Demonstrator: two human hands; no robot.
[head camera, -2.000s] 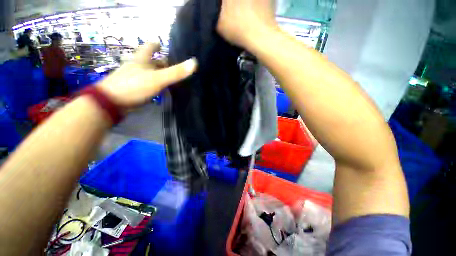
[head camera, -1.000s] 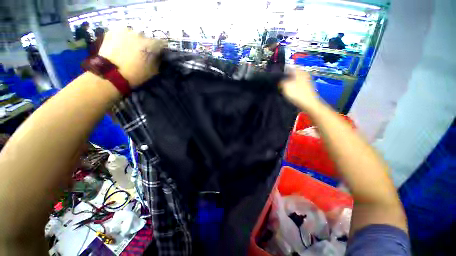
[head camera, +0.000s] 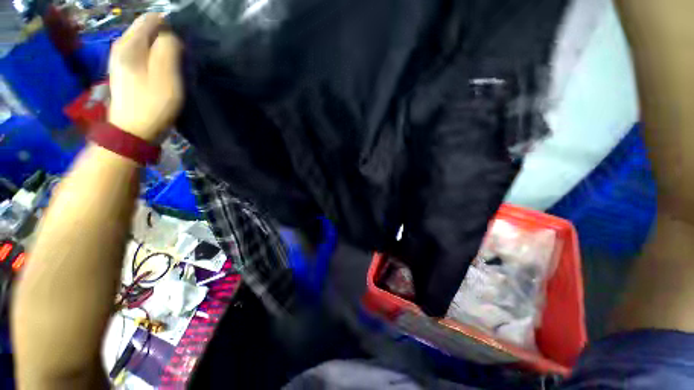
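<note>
The plaid jacket is spread open across the middle of the view, its black lining facing me and its black and white check showing at the lower left. My left hand, with a dark red band at the wrist, grips the jacket's upper left edge and is slightly blurred. My right forearm shows blurred at the right edge. My right hand is out of the picture. The top of the jacket is cut off.
A red bin with clear bags stands below right, partly behind the jacket. The cluttered bench at lower left holds papers, thin red and black wires and a small yellow-black part. Blue bins and a pale pillar stand around.
The jacket has come closer and higher and fills more of the view. My right hand has left the picture. The view has tilted down, and the people in the background are mostly gone.
</note>
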